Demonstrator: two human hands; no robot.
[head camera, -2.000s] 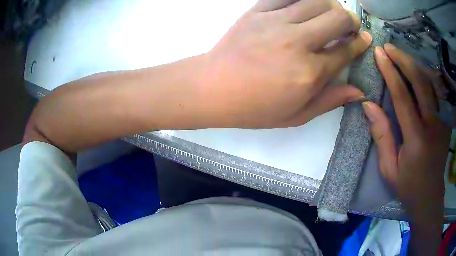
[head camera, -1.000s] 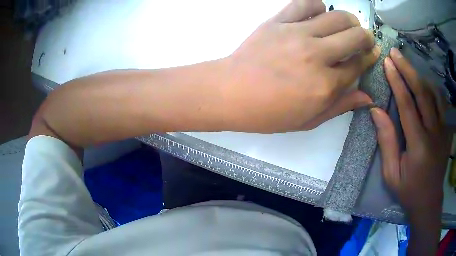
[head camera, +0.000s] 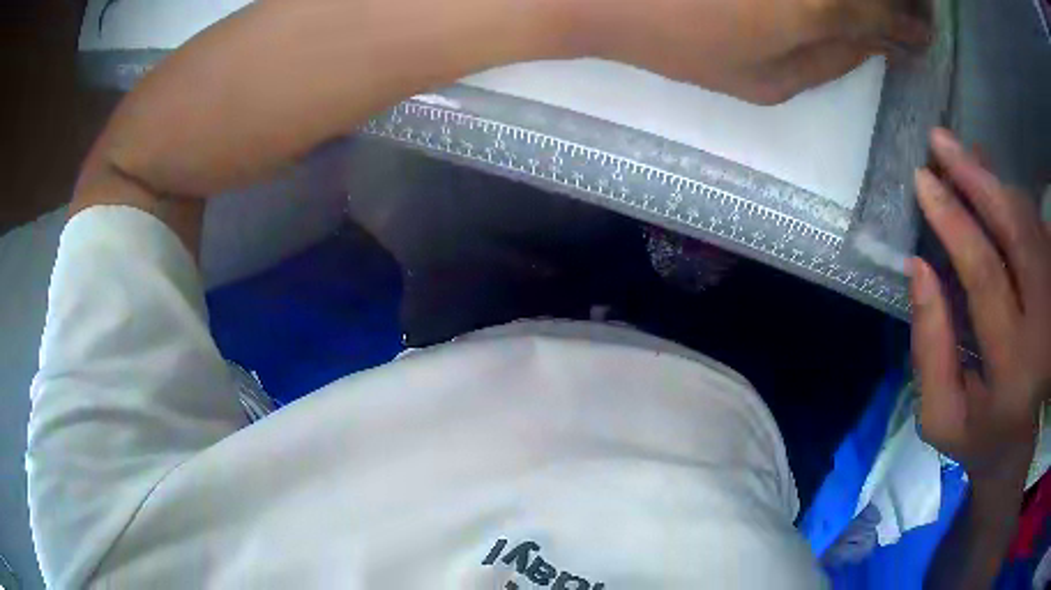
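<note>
The heathered grey strip (head camera: 899, 161) lies at the upper right, running from the top edge of the picture down to the table's front edge. Smooth grey cloth (head camera: 1000, 81) shows to its right. My left hand (head camera: 824, 40) is at the top right, partly cut off by the picture's top edge, its fingers curled onto the strip's upper part. My right hand (head camera: 980, 305) is at the right edge with its fingers apart, fingertips beside the strip's lower right side. The machine's needle area is out of view.
The white table (head camera: 692, 115) has a numbered grey tape edging (head camera: 622, 173) along its front. Below it are my light shirt and a dark lap area. Blue material (head camera: 305, 305) shows at left, and a blue bin or sack (head camera: 853, 484) with pale cloth at lower right.
The view has tipped down, so the table and hands sit higher and the machine parts have left the picture. My right fingers are now beside the strip's lower part.
</note>
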